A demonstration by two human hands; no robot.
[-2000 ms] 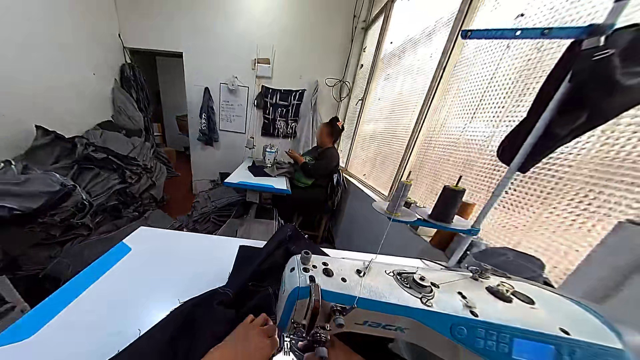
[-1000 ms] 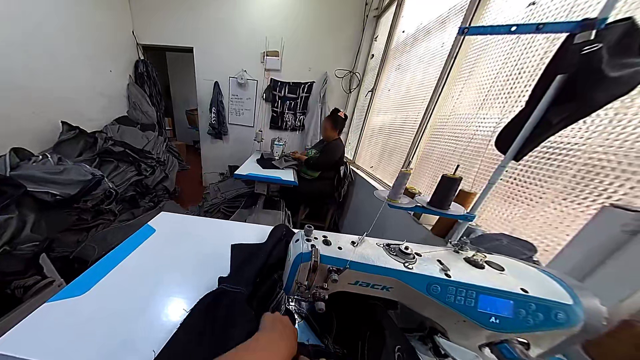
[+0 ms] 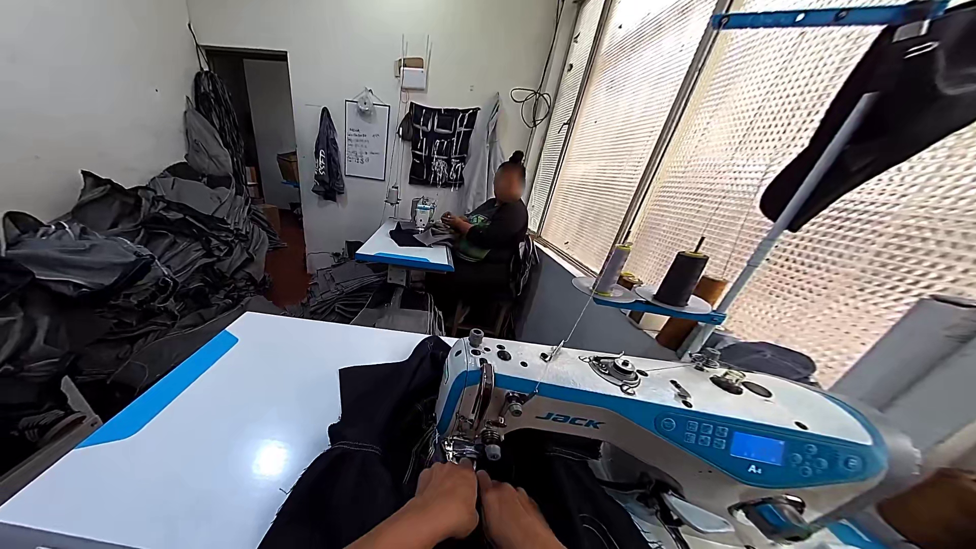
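Note:
A white and blue Jack industrial sewing machine [image 3: 648, 412] stands on the white table [image 3: 229, 427]. Dark denim fabric [image 3: 366, 473] with light stitching lies under the needle area and spreads to both sides of it. Just in front of the presser foot, my left hand [image 3: 450, 496] presses on the fabric with its fingers bent. My right hand [image 3: 507, 507] is right beside it, its fingers also on the cloth near the foot. The fingertips and the needle point are partly hidden, so whether the cloth is pinched is unclear.
Thread cones [image 3: 681, 278] stand on a blue-armed stand behind the machine. A dark garment piece [image 3: 854, 130] hangs at upper right. Piles of grey denim [image 3: 191, 252] fill the left side. A person [image 3: 496, 221] sits at another sewing table [image 3: 404, 255] farther back.
My right hand has come into plain view beside my left hand at the needle area; one second ago only the left was clearly seen. The dark fabric on the table has shifted.

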